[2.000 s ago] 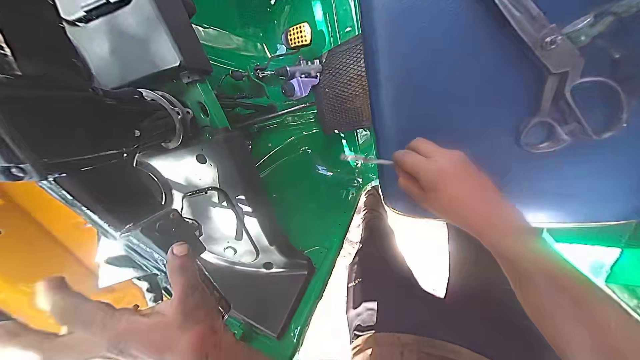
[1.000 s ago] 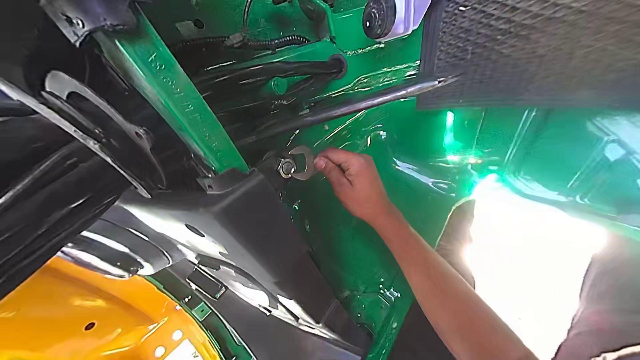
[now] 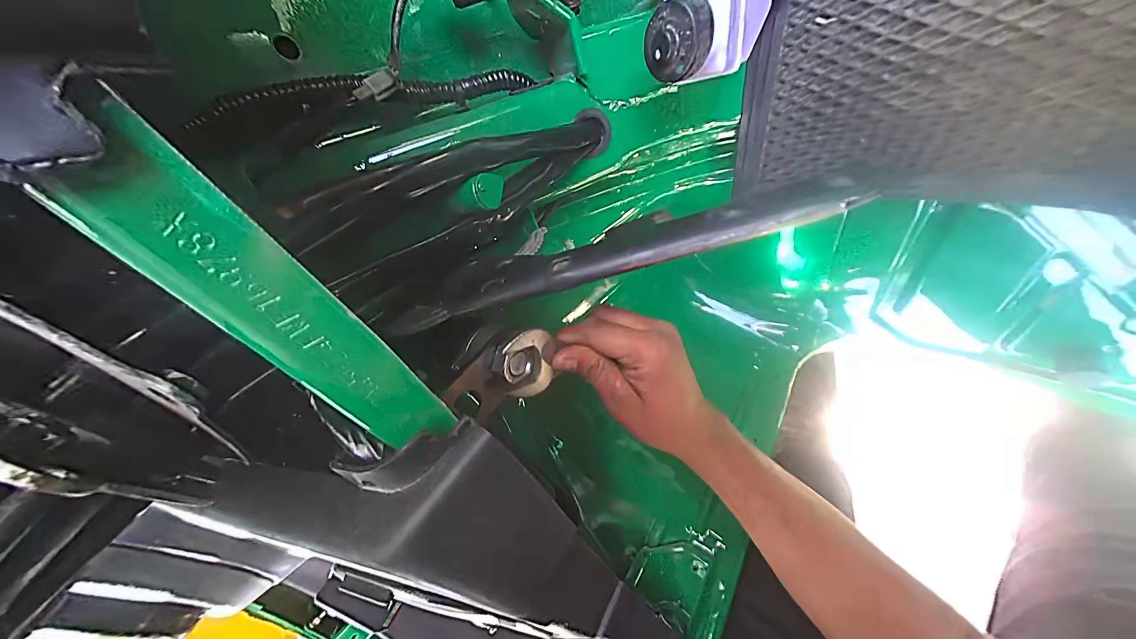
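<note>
With its thumb and fingers pinched together, my right hand [image 3: 635, 382] holds a metal wrench [image 3: 541, 377], most of whose handle is hidden by the fingers. The wrench head lies around a hex nut or bolt head [image 3: 517, 364]. That fastener sits on a dark metal bracket [image 3: 469, 395], close to the lower end of a green metal bar [image 3: 257, 266] with raised characters on it. My left hand is out of the frame.
A long dark rod [image 3: 674, 235] crosses just above the hand. Black hoses [image 3: 461, 182] and a corrugated wiring sleeve [image 3: 461, 87] run above. A black cover [image 3: 417, 524] lies below, and a textured black mat [image 3: 941, 98] at upper right.
Two seconds ago my right hand was over a blue surface, and my left hand was at lower left. One second ago the wrench was at the fastener. The view has moved much closer.
</note>
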